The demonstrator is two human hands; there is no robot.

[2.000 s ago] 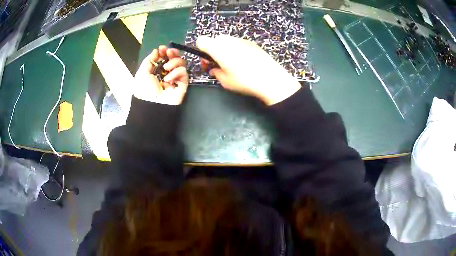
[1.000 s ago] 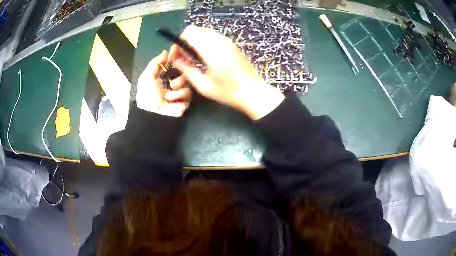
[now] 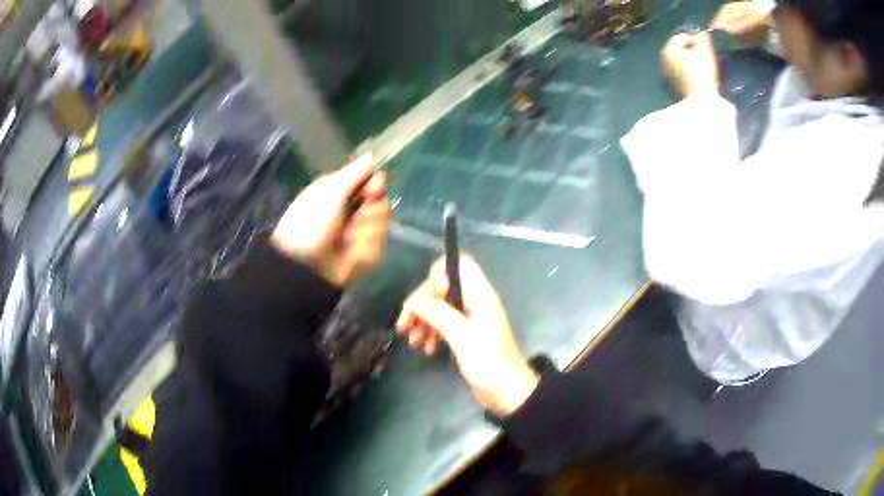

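My left hand (image 3: 341, 221) is raised near the middle, its fingers curled around small dark components (image 3: 357, 198), partly hidden by the fingers. My right hand (image 3: 456, 315) is lower and to the right, apart from the left. It holds slim dark tweezers (image 3: 452, 260) upright between thumb and fingers. The filled parts tray (image 3: 357, 351) shows partly below my left hand, mostly covered by my left sleeve and blurred.
The clear blister tray (image 3: 543, 235) lies on the green mat (image 3: 582, 281) beyond my hands, with dark parts (image 3: 523, 102) on it. A person in a white coat (image 3: 717, 223) sits at the right. Plastic-wrapped dark stacks (image 3: 228, 184) stand at the left behind the rail (image 3: 281, 82).
The view has swung to the right and tilted, bringing the seated person into view. My hands have moved apart. The tweezers now point up, away from my left hand.
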